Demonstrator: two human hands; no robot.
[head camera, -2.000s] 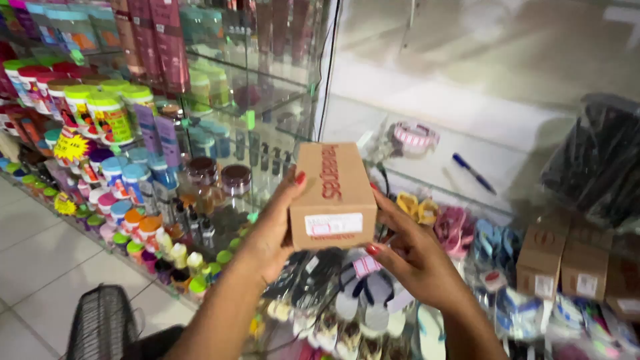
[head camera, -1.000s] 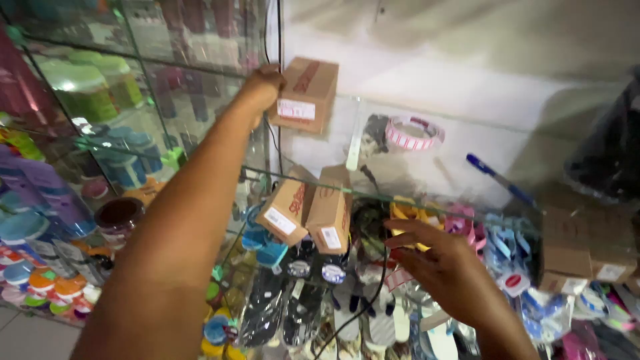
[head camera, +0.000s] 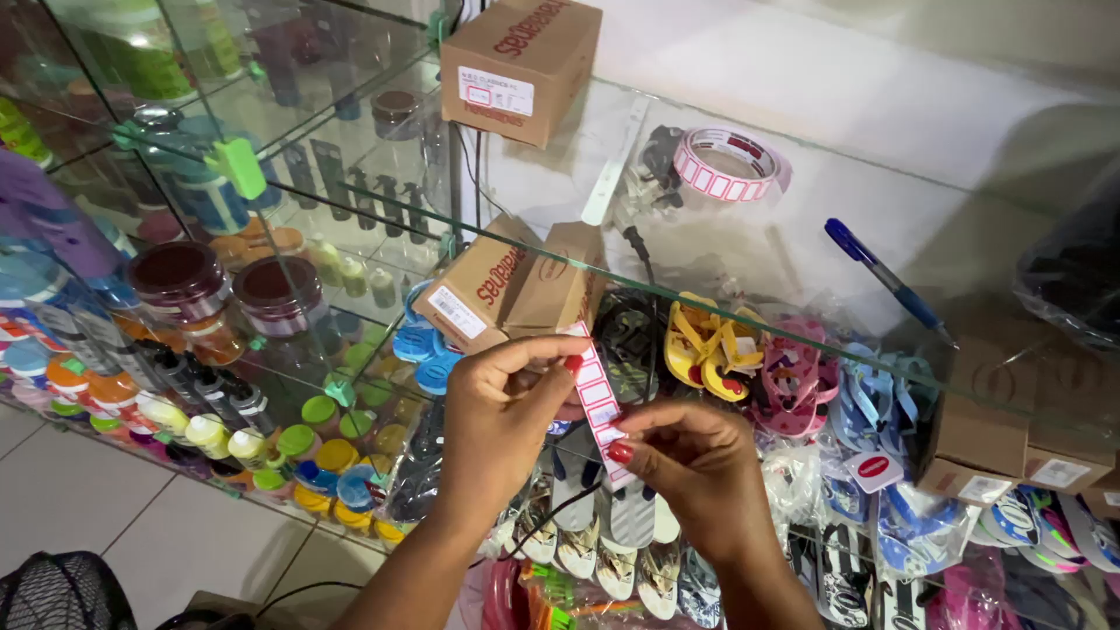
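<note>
Between my hands is a strip of red-bordered price labels (head camera: 598, 394). My left hand (head camera: 512, 420) pinches its upper end, and my right hand (head camera: 691, 464) holds it lower down between thumb and forefinger. Some labels on the strip bear handwriting. Above, on the glass shelf, a brown cardboard Havaianas box (head camera: 521, 70) stands at the left with a white label on its end. To its right lie a roll of the same labels (head camera: 726, 164) and a blue ballpoint pen (head camera: 888, 278).
The glass shelf edge (head camera: 700, 302) runs across above my hands. Under it are more cardboard boxes (head camera: 477, 284), yellow flip-flops (head camera: 710, 350), pink ones (head camera: 792, 376) and a dark cable. Cosmetic jars (head camera: 179, 280) fill glass shelves at left. A black mesh fan guard (head camera: 66, 595) stands at bottom left.
The box was in both hands, then under my left hand on the shelf; it now stands there released. My left hand has come down, and both hands now hold the label strip.
</note>
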